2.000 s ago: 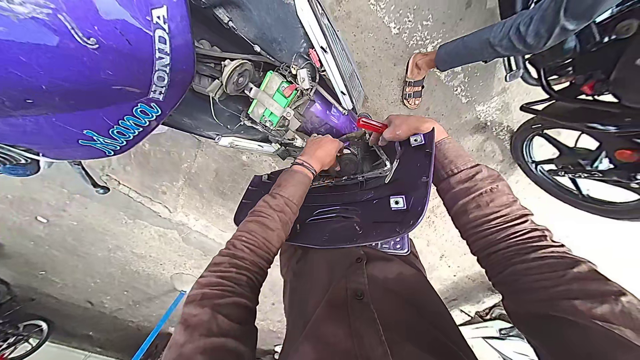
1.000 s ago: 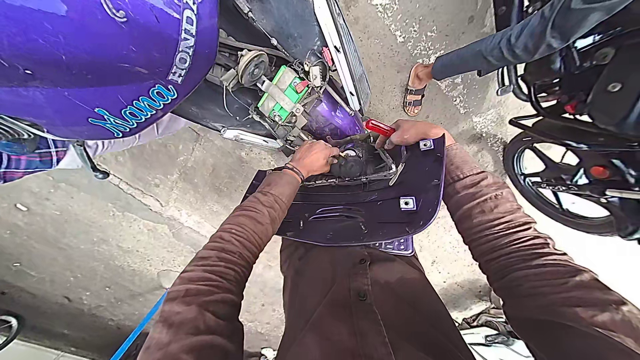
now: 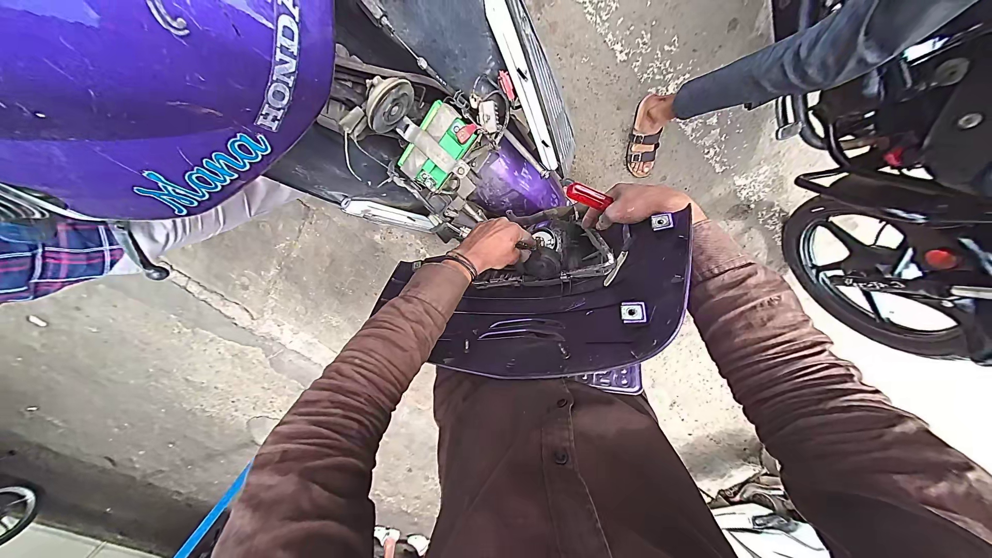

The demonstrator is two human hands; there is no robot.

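Observation:
A dark front panel (image 3: pixel 535 349) of a purple Honda scooter hangs detached, its inner side facing me, with the headlight housing (image 3: pixel 552 248) at its top. My left hand (image 3: pixel 500 246) pinches a small dark piece, perhaps a connector or rubber part, at the back of the housing. My right hand (image 3: pixel 639 203) grips the panel's top right edge and holds a red-handled tool (image 3: pixel 589 196), probably a screwdriver; its shaft is hidden. Beyond my hands, a green battery (image 3: pixel 438 146) is strapped in the scooter's open front beside a round horn (image 3: pixel 390 105) and loose wiring.
The purple scooter body (image 3: pixel 155 93) fills the upper left. A person's plaid garment (image 3: pixel 58 256) shows below it. Another person's sandalled foot (image 3: pixel 643 136) stands on the concrete at the upper right, near a black motorcycle's wheel (image 3: pixel 891 271). A blue bar (image 3: pixel 213 508) lies at the lower left.
The hands stay at the headlight housing and panel edge throughout. More of the plaid garment and light trousers shows at the left than two seconds ago.

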